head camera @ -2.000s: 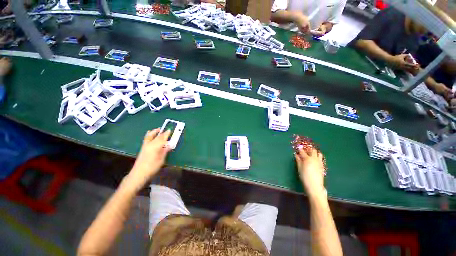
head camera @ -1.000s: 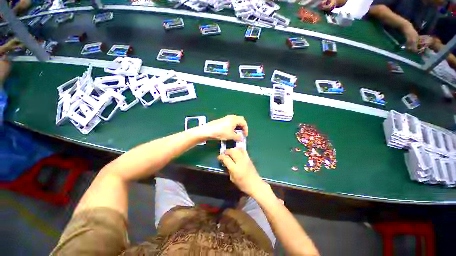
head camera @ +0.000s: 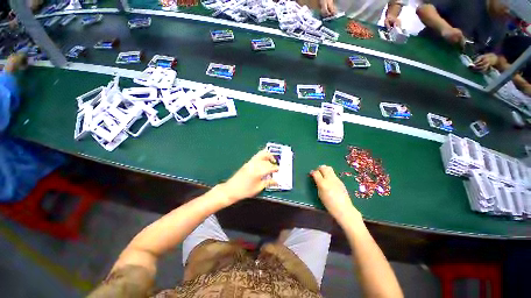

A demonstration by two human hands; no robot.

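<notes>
A white plastic frame (head camera: 283, 169), possibly more than one together, lies upright on the green bench in front of me. My left hand (head camera: 256, 171) grips its left side, with the fingers over its window and hiding part of it. My right hand (head camera: 330, 185) is over the bench between the frame and a loose heap of small copper-coloured parts (head camera: 368, 171). Its fingertips are close together and point left; whether they hold a small part cannot be told.
Jumbled white frames (head camera: 140, 110) lie at left. A short stack of frames (head camera: 331, 123) stands by the belt rail, and rows of stacked frames (head camera: 495, 180) at far right. Part-assembled units (head camera: 310, 91) sit on the dark conveyor belt (head camera: 174, 43). People work opposite; a blue sleeve (head camera: 7, 99) shows at left.
The separate frame left of the work is no longer apart; my left hand now grips the frame's left side. My right hand has left the frame and moved right toward the copper heap.
</notes>
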